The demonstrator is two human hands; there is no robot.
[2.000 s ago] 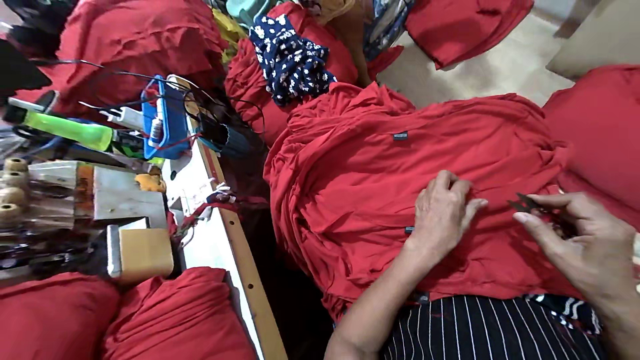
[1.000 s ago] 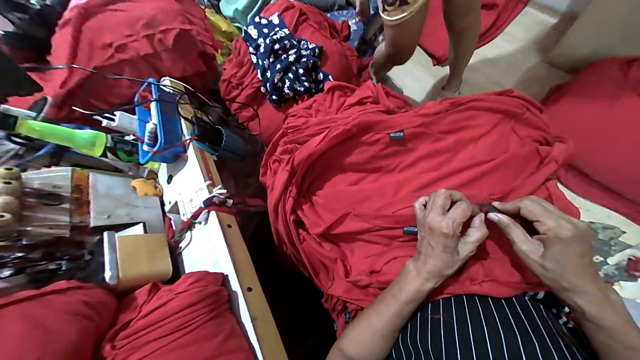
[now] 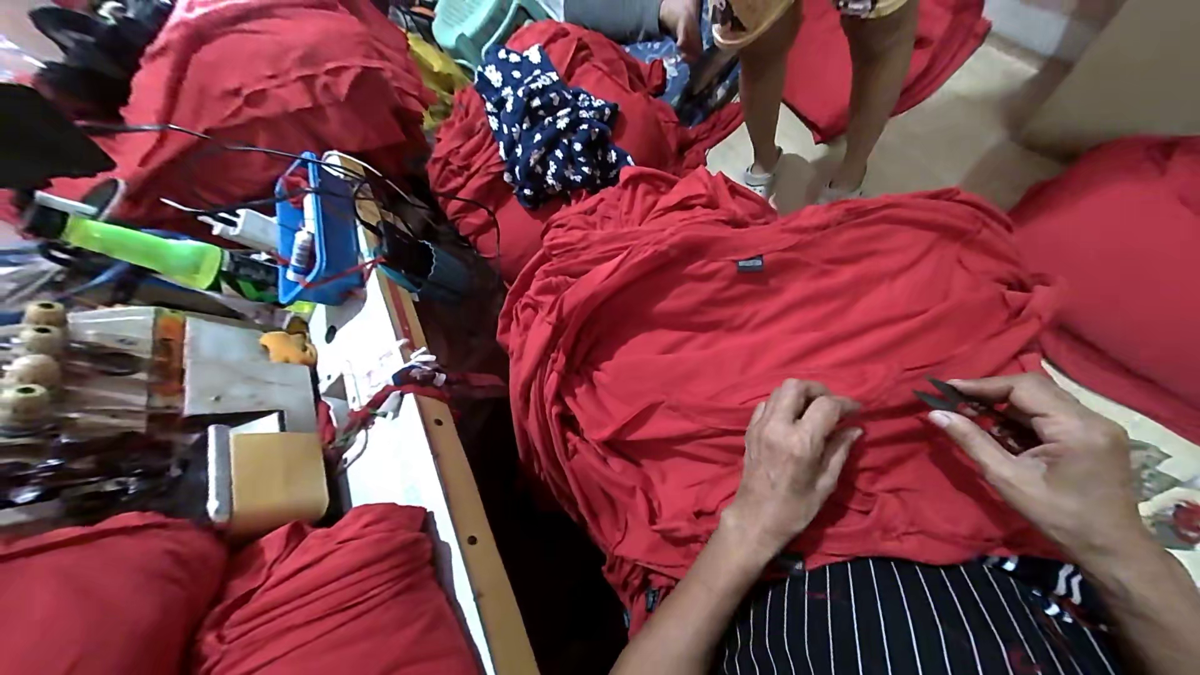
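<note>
A heap of red fabric garments (image 3: 675, 375) lies over my lap, with a small dark label (image 3: 750, 265) on its upper part. My left hand (image 3: 795, 459) rests on the red cloth, fingers curled; whether it pinches a fold cannot be told. To its right, my right hand (image 3: 1041, 450) holds small dark thread snips (image 3: 942, 396) between thumb and fingers, their pointed blades apart and aimed at my left hand. The blades are over the cloth, and the rest of the snips is partly hidden in the palm.
On the left stands a white sewing table (image 3: 403, 459) with a blue plastic basket (image 3: 319, 234), a yellowish block (image 3: 278, 478), thread cones (image 3: 28, 403) and a green bottle (image 3: 141, 251). Red cloth piles (image 3: 272, 94) surround it. A person's legs (image 3: 858, 94) stand beyond the heap.
My hands, close together one second ago, are now apart, with the snips showing between them. The other person's legs, absent two seconds ago, are in view.
</note>
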